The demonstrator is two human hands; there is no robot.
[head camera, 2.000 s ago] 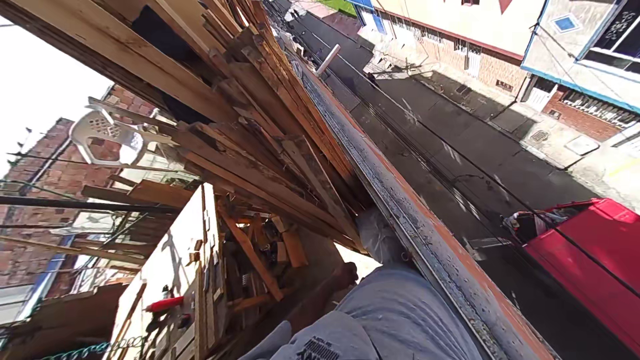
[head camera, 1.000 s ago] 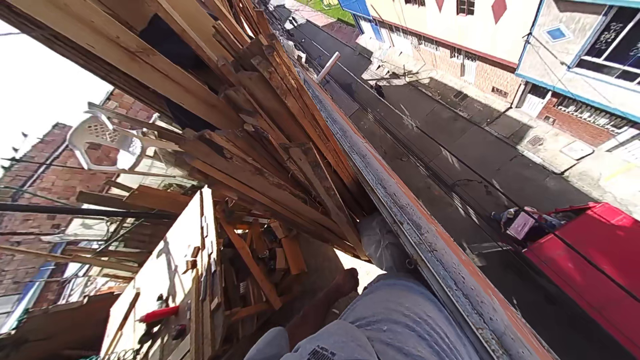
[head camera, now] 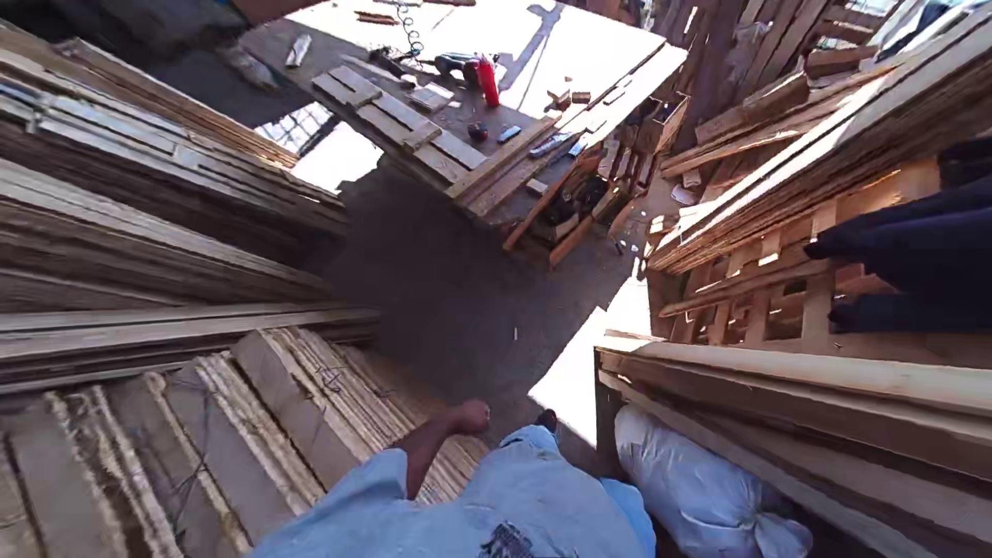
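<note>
My left hand (head camera: 470,417) hangs low in front of my body, over the edge of stacked wooden boards (head camera: 310,403); its fingers look curled, and whether anything is inside them cannot be told. My right hand is out of sight. Farther ahead stands a worktable (head camera: 604,46) with wooden slats (head camera: 422,132) laid along its near side. A red bottle (head camera: 487,81) lies on it beside a dark power tool (head camera: 456,63), near a coiled hose (head camera: 409,35) and small wood offcuts (head camera: 570,94).
Stacks of long boards (head camera: 155,201) rise at the left. More planks (head camera: 806,372) lean at the right, above a tied white sack (head camera: 690,480). A wooden crate of scraps (head camera: 573,217) stands beneath the table's edge. Dark cloth (head camera: 914,248) hangs at far right.
The view has swung away from the street and toward the worktable. The red bottle and table, at the lower left before, now stand ahead of me.
</note>
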